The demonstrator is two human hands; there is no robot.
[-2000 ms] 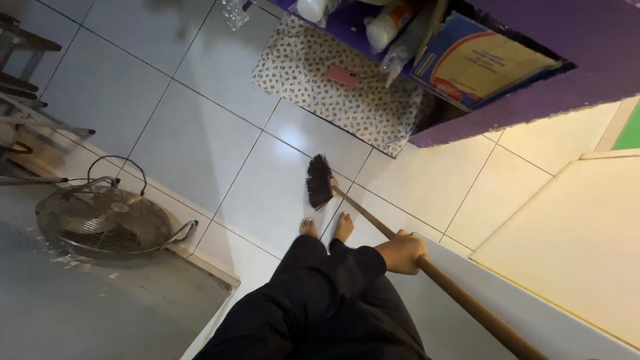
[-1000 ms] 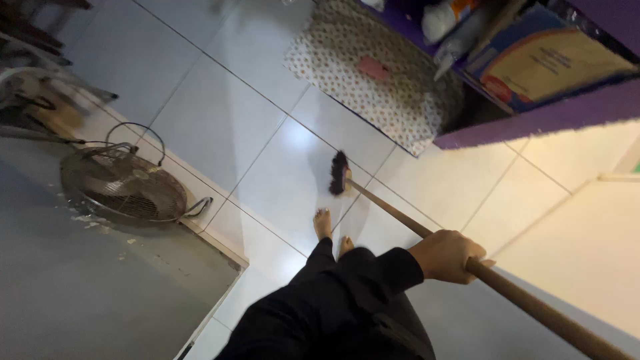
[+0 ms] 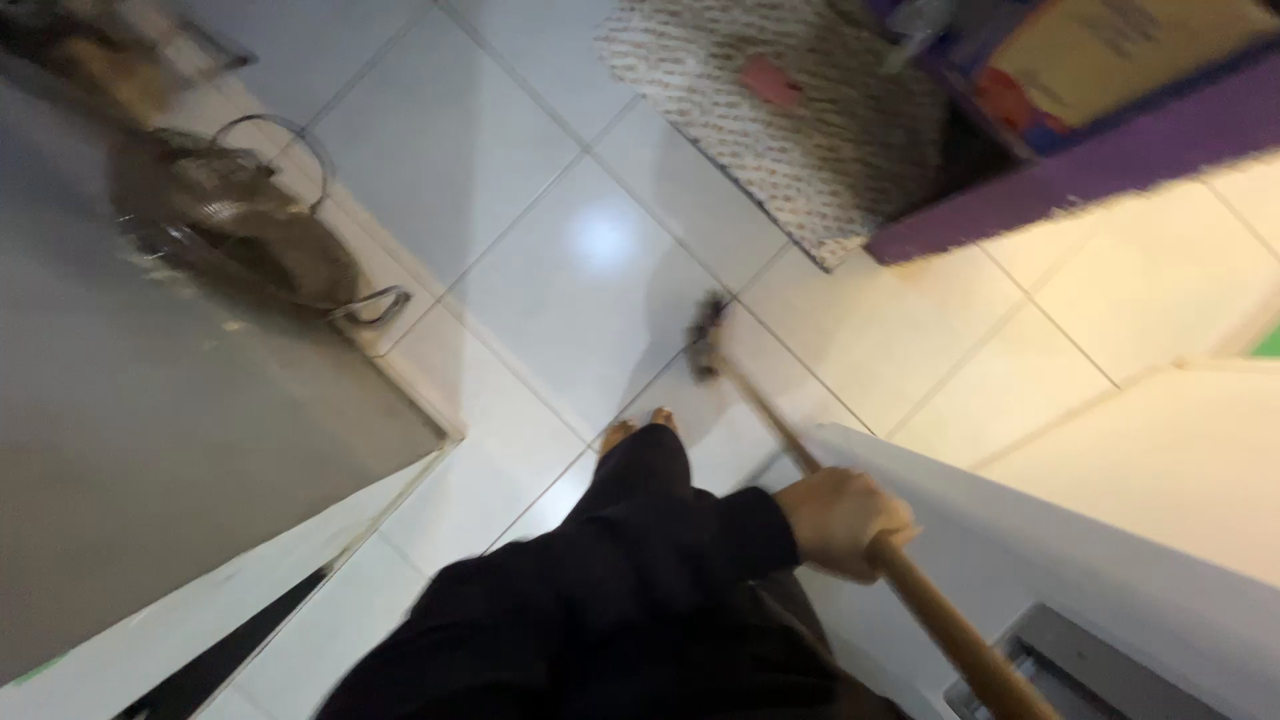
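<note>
My left hand [image 3: 847, 524], in a black sleeve, is closed around the wooden handle of a broom [image 3: 950, 620]. The handle slants from the lower right edge toward my feet. The dark bristles of the broom head [image 3: 708, 335] are blurred and rest on the pale tiled floor [image 3: 560, 260], just beyond my bare feet [image 3: 640, 428]. My right hand is out of view, and the upper end of the handle lies past the frame's edge.
A round metal fan [image 3: 240, 225] lies on a grey surface [image 3: 200, 450] at left. A patterned mat [image 3: 800, 130] with a pink object [image 3: 770, 80] adjoins a purple shelf unit [image 3: 1090, 190]. A pale panel [image 3: 960, 500] stands at right.
The view has shifted, with more of the grey surface and the pale panel showing. My left hand stays around the handle, and the broom head is closer to the right side of my feet.
</note>
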